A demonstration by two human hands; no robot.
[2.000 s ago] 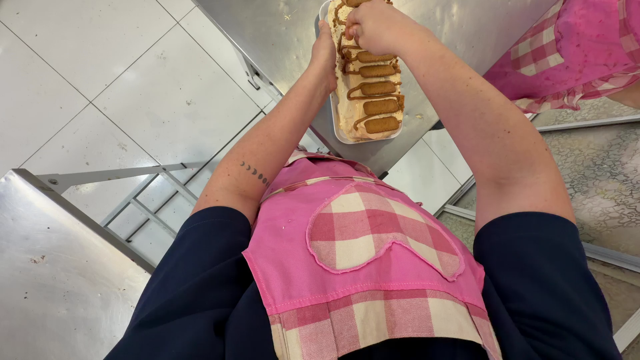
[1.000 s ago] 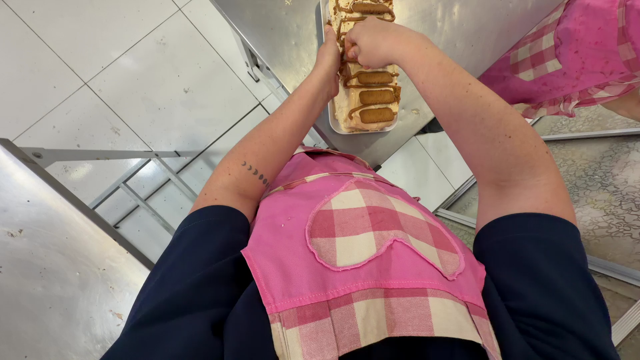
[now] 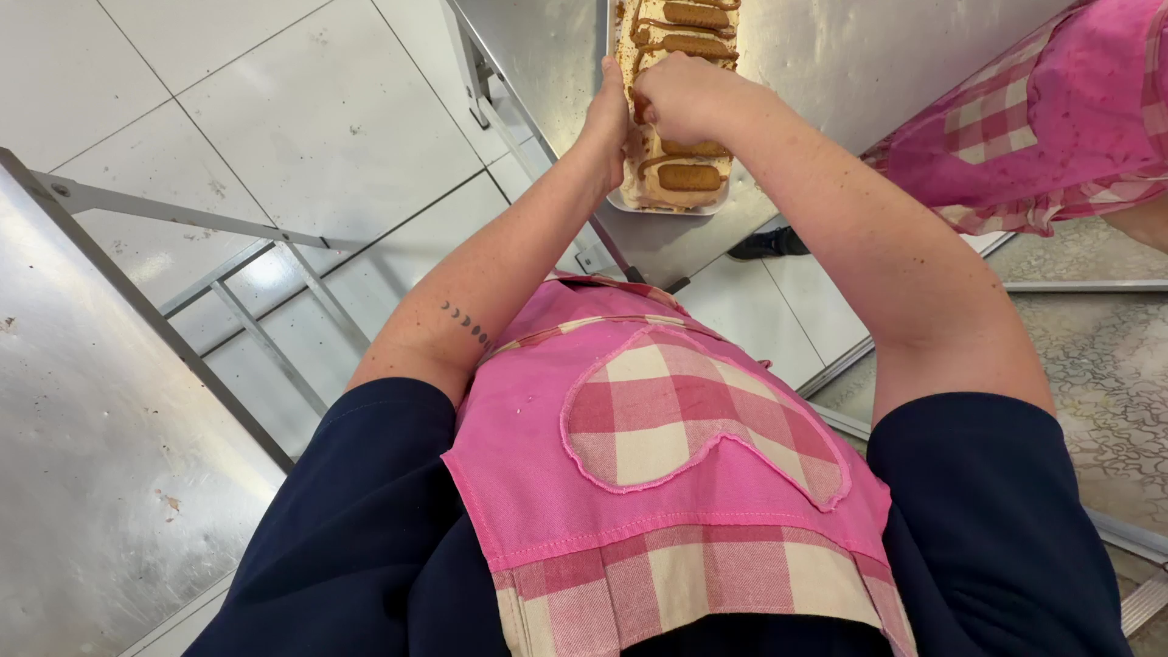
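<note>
A long white tray (image 3: 617,203) at the top centre holds a cream-topped dessert (image 3: 652,190) with a row of oblong brown biscuits (image 3: 689,177) and caramel-coloured drizzle. Against the tray's left side rests my left hand (image 3: 610,119), its fingers extended upward along the edge. My right hand (image 3: 680,96) is over the left-middle part of the dessert with its fingers curled down. The fingertips are largely hidden, and whether they pinch something cannot be told. Biscuits show both above and below this hand.
The tray stands on a metal table (image 3: 803,46). Another metal surface (image 3: 119,411) with a frame lies at the left. At the upper right is a person in a pink apron (image 3: 1086,100); a dark shoe (image 3: 768,244) shows on the tiled floor (image 3: 301,100).
Relative to the dessert, my right hand has come down from the upper biscuits toward the near end. The tray has shifted up in the view. My left hand stays at its left side.
</note>
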